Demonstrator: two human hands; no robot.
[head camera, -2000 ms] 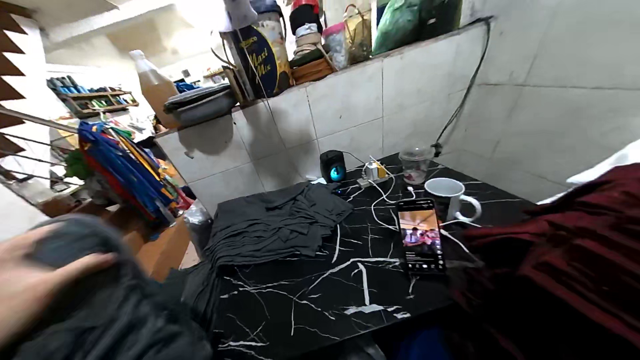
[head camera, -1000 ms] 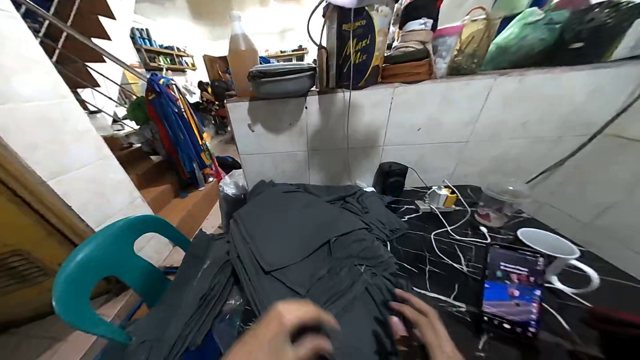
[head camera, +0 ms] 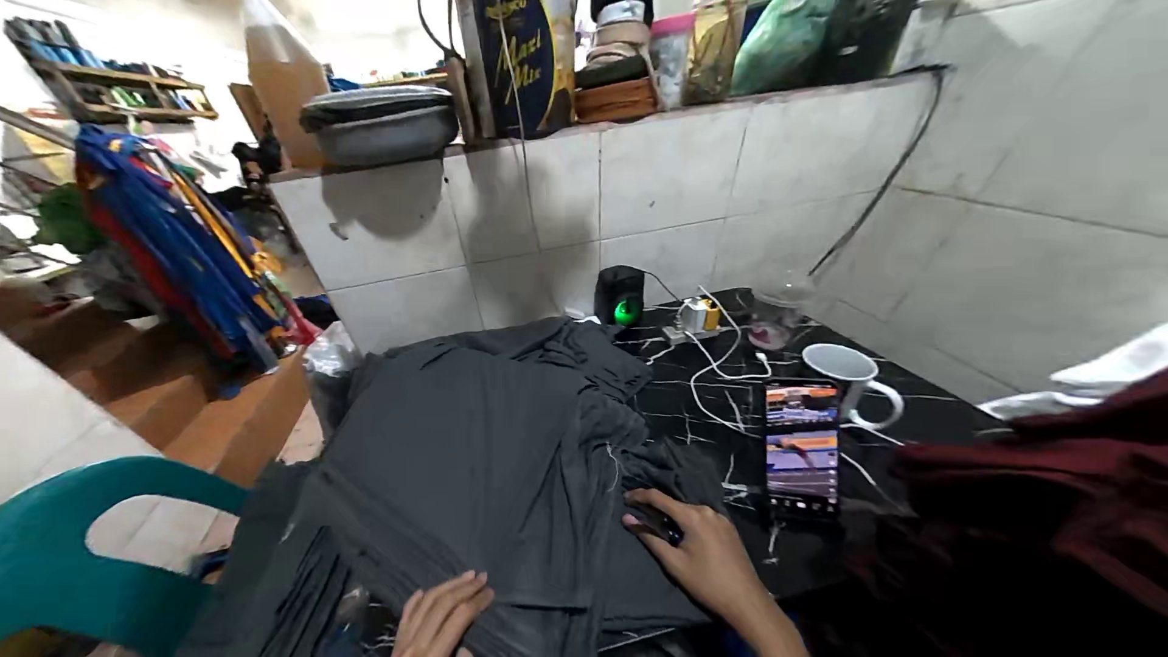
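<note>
A pile of dark grey cloth garments (head camera: pixel 456 438) covers the left and middle of the black marble-patterned table. My left hand (head camera: pixel 444 616) lies on the cloth near the front edge, fingers fairly close together, gripping nothing visible. At the cloth's right side, my right hand (head camera: pixel 698 547) holds a small black tool (head camera: pixel 659 523) between thumb and fingers; its kind cannot be told. Loose pale threads (head camera: pixel 613 465) lie on the cloth just above that hand. A lit smartphone (head camera: pixel 801 447) stands to the right of it, against a white mug (head camera: pixel 841 370).
Behind the cloth are a black speaker (head camera: pixel 620 297), a plug adapter (head camera: pixel 698 315) with white cables and a clear plastic cup (head camera: pixel 776 315). Dark red cloth (head camera: pixel 1049 484) is at right, a green plastic chair (head camera: pixel 100 557) at left. A tiled ledge holds a grey basin (head camera: pixel 388 123).
The dark cloth that my hand held at the left two seconds ago is no longer raised there. Both hands are now on the pile, and the black tool shows in my right hand.
</note>
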